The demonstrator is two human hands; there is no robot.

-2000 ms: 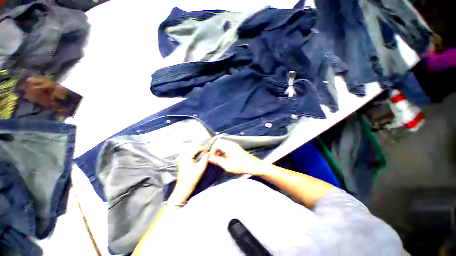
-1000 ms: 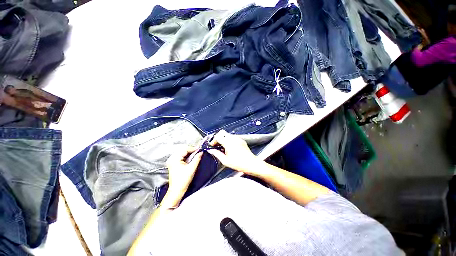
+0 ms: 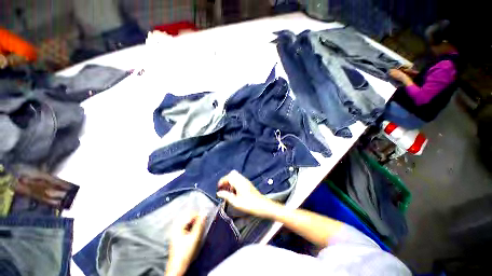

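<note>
A dark blue denim garment (image 3: 221, 156) lies spread on the white table, with a tied white cord (image 3: 280, 141) and pale buttons along its front band. Its pale grey-green inner side (image 3: 140, 234) is turned up nearest me, beside a dark navy area (image 3: 220, 240) with a stitched edge. My left hand (image 3: 185, 242) is low over the pale side, blurred; its grip is unclear. My right hand (image 3: 240, 195) is over the dark front with curled fingers. A small dark patch shows at its fingertips; I cannot tell whether it is a tool.
Grey-black garments (image 3: 40, 121) are piled left, with a phone (image 3: 46, 188) on them. More denim (image 3: 329, 81) lies at the far right. A person in magenta and black (image 3: 434, 86) stands beyond the table's right edge. Green (image 3: 402, 188) and blue (image 3: 334, 207) crates are below that edge.
The view has tilted up, showing the far table and more of the person. My hands, together at the seam before, are now apart; the right one is farther forward over the front.
</note>
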